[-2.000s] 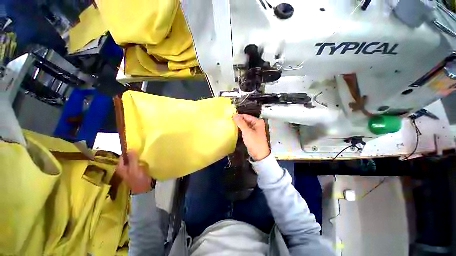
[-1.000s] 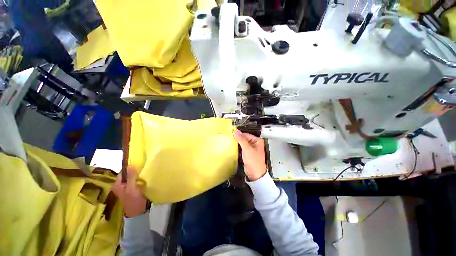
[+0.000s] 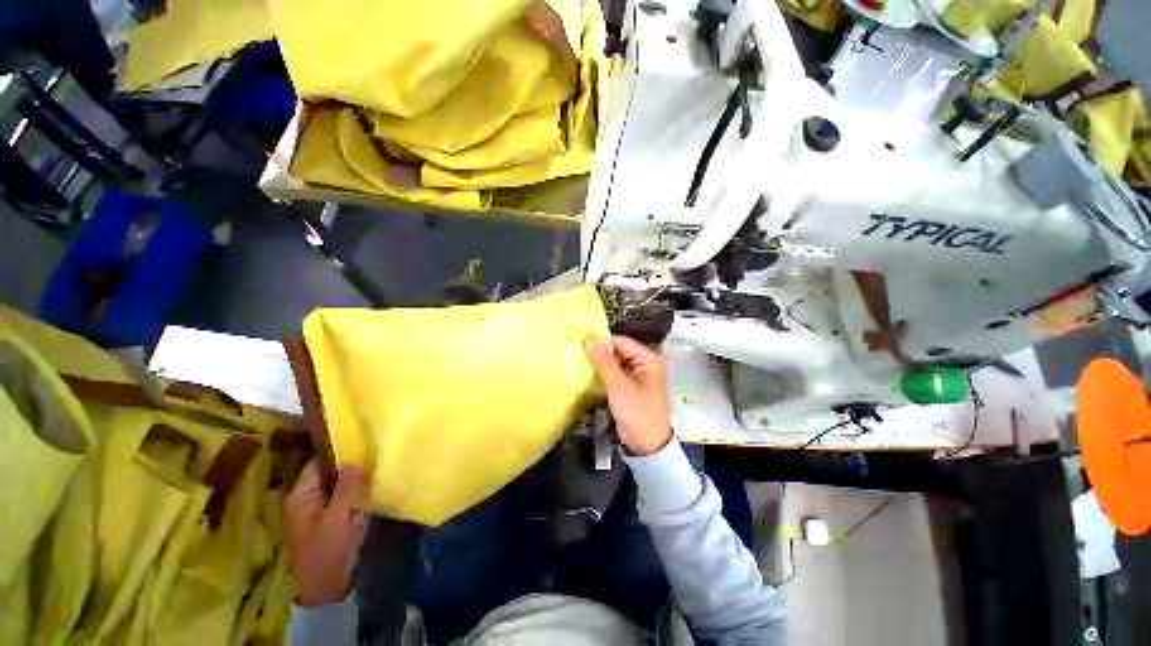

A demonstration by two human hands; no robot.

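A yellow bag body panel (image 3: 448, 398) with a brown trim strip (image 3: 311, 401) along its left end hangs over my lap. My left hand (image 3: 324, 528) grips its lower left corner at the brown strip. My right hand (image 3: 635, 385) pinches its right edge just below the needle area. The panel's upper right corner lies close to the presser foot (image 3: 641, 309); whether it is under the foot is hidden. The white sewing machine (image 3: 808, 202) marked TYPICAL stands to the right, with a green part (image 3: 935, 385) near its base.
A pile of yellow pieces (image 3: 152, 505) with brown strips lies at my left. A shallow box (image 3: 284, 189) of yellow panels stands beyond the machine's left end. A blue crate (image 3: 124, 268) is on the floor at the left. An orange disc (image 3: 1116, 444) is at the far right.
The view has shifted to the right, and the orange disc has come into view. The panel's left end now tilts lower. Both hands keep their hold on the panel.
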